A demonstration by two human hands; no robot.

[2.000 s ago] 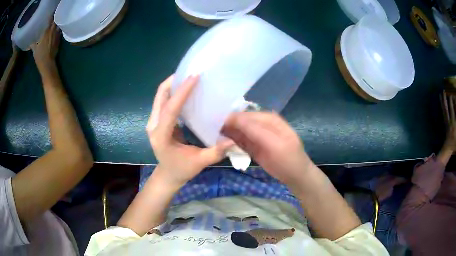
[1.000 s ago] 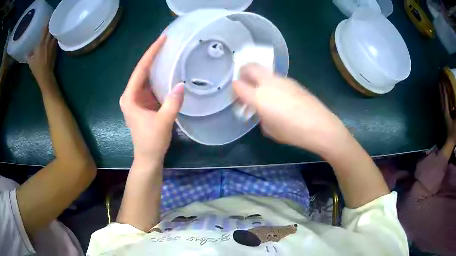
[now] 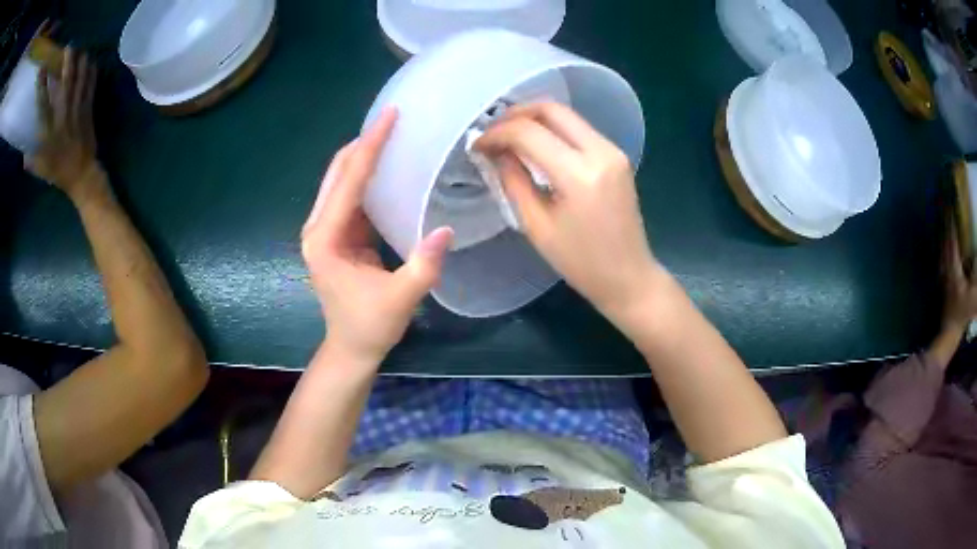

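A frosted translucent white tub [image 3: 412,129] is held tilted above the table, its open side facing me and to the right. My left hand [image 3: 364,257] grips its left side, with the thumb over the near rim. My right hand [image 3: 573,193] is inside the opening and pinches a crumpled white wiping cloth [image 3: 495,182] against the inner part. Moulded details of that inner part show beside the cloth; my right fingers partly hide them.
Stacked white-on-brown units stand at the upper left [image 3: 198,48], top centre [image 3: 471,21] and right [image 3: 803,150]. A yellow-brown oval part [image 3: 905,75] lies upper right. Other persons' arms [image 3: 134,279] reach in at left and right. The green table edge [image 3: 514,370] is near me.
The tub has turned from side-on to opening towards me, then tilted again. My right hand with the cloth has moved from the rim into the tub. The left neighbour's hand has shifted.
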